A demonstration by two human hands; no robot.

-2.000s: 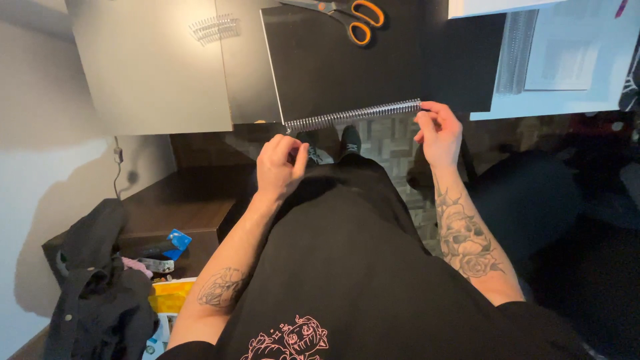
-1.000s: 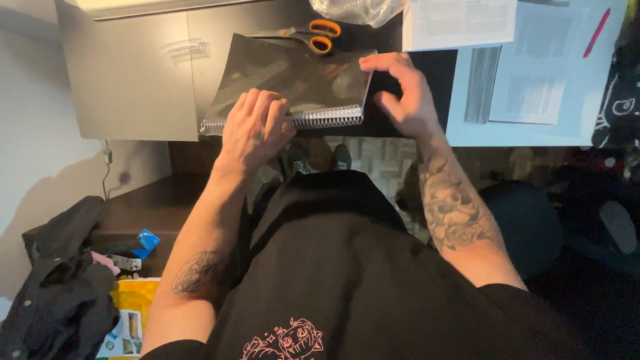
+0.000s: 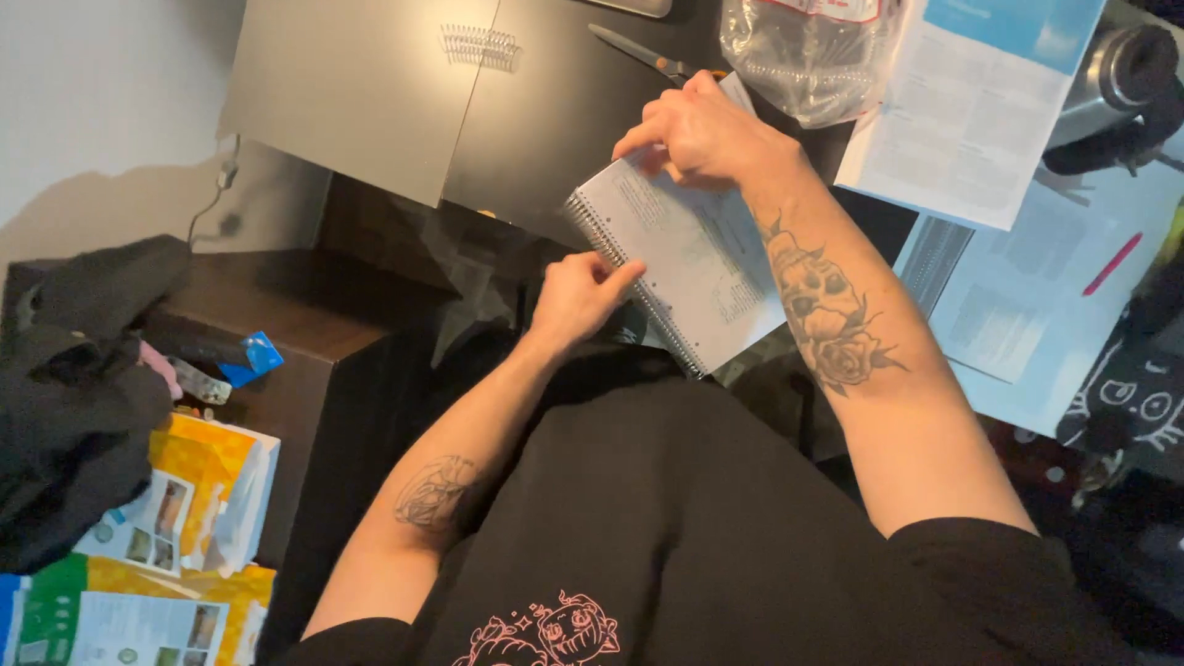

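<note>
A spiral-bound booklet (image 3: pixel 689 250) with printed white pages is tilted at the table's front edge, its coil binding (image 3: pixel 638 282) facing down and left. My left hand (image 3: pixel 583 291) grips the bound edge, with the thumb over the page beside the coil. At the upper page edge is my right hand (image 3: pixel 698 134), fingers bent over the paper; whether it pinches a page is not clear. Scissors (image 3: pixel 647 55) with grey blades lie just beyond my right hand, their handles mostly hidden. Short pieces of spiral coil (image 3: pixel 481 46) lie on the table at the upper left.
A clear plastic bag (image 3: pixel 805 65) with coils in it lies at the top. Printed sheets (image 3: pixel 971 111), a pink pen (image 3: pixel 1112 265) and a metal bottle (image 3: pixel 1105 88) are at the right. A dark cabinet (image 3: pixel 268 305), dark clothing (image 3: pixel 83 388) and colourful packages (image 3: pixel 203 490) are at the left.
The booklet showed a dark cover and lay level along the table edge; now it is tilted and shows printed pages. My right hand has moved over its upper edge. The view has turned.
</note>
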